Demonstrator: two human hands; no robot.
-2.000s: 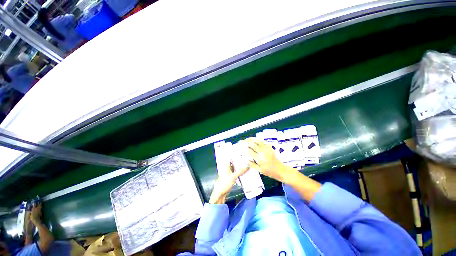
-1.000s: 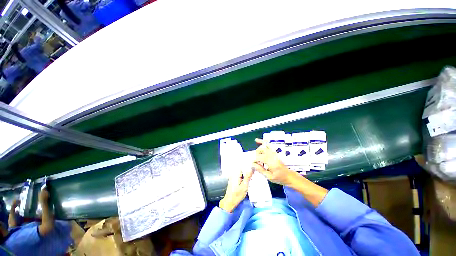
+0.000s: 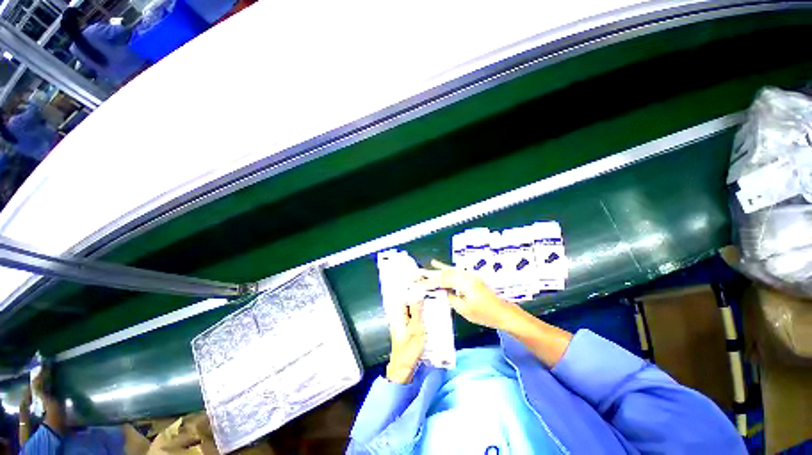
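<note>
A plain white box or folded carton (image 3: 438,331) is between my two hands, its lower end pointing toward my body. My left hand (image 3: 408,329) grips its left side. My right hand (image 3: 463,293) lies over its upper end with fingers bent; the fingertips are partly washed out by glare. Another white piece (image 3: 393,268) lies on the green ledge just beyond my left hand, overlapping the held one in view. To the right of my hands, a row of several small white retail boxes (image 3: 521,259) with dark pictures lies on the ledge.
A large wrapped flat stack (image 3: 278,360) lies left of my hands. A clear poly bag of white parts (image 3: 776,200) is at the far right above brown cartons. The conveyor belt (image 3: 534,120) runs beyond a pale rail. Another person's hand (image 3: 37,380) is at the far left; kraft paper (image 3: 185,435) is below.
The held white piece has swung a little and sits more upright, further left. My right hand has moved slightly left, away from the box row. The view has shifted slightly.
</note>
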